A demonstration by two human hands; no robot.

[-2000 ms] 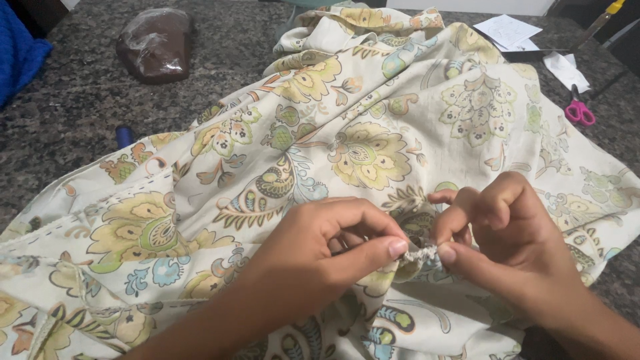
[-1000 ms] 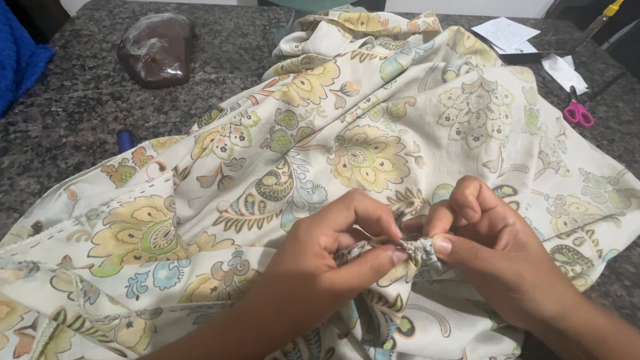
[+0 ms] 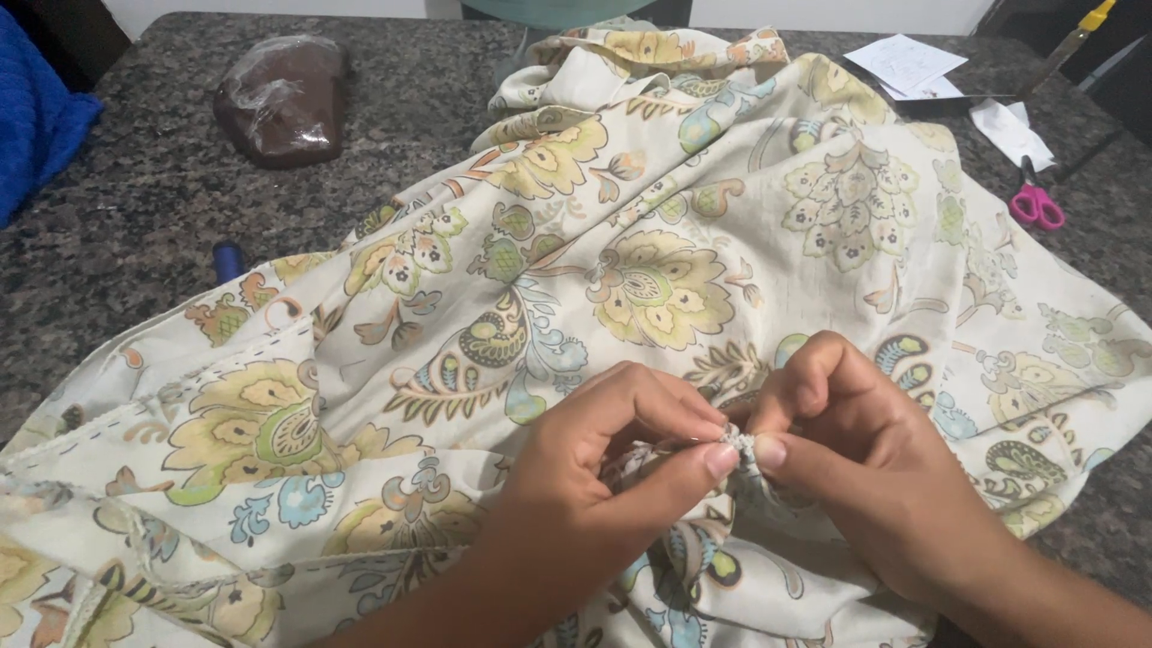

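A cream fabric with a floral and paisley print lies in folds, with dark running stitches along its edge at the left. Its gathered edge is bunched between my two hands. My left hand pinches it with thumb and fingertips, and a thin, shiny bit, perhaps a needle, shows by the fingertips. My right hand pinches the same edge just to the right, thumb against index finger. Part of the gathers is hidden behind the fingers.
On the dark speckled stone countertop are a brown lump in clear plastic wrap, a blue spool or cap, pink-handled scissors, papers and a crumpled white piece. Blue cloth hangs at the left.
Both hands keep hold of the gathered edge. The fingertips have shifted a little along it, and the bunched part between them looks shorter than one second ago.
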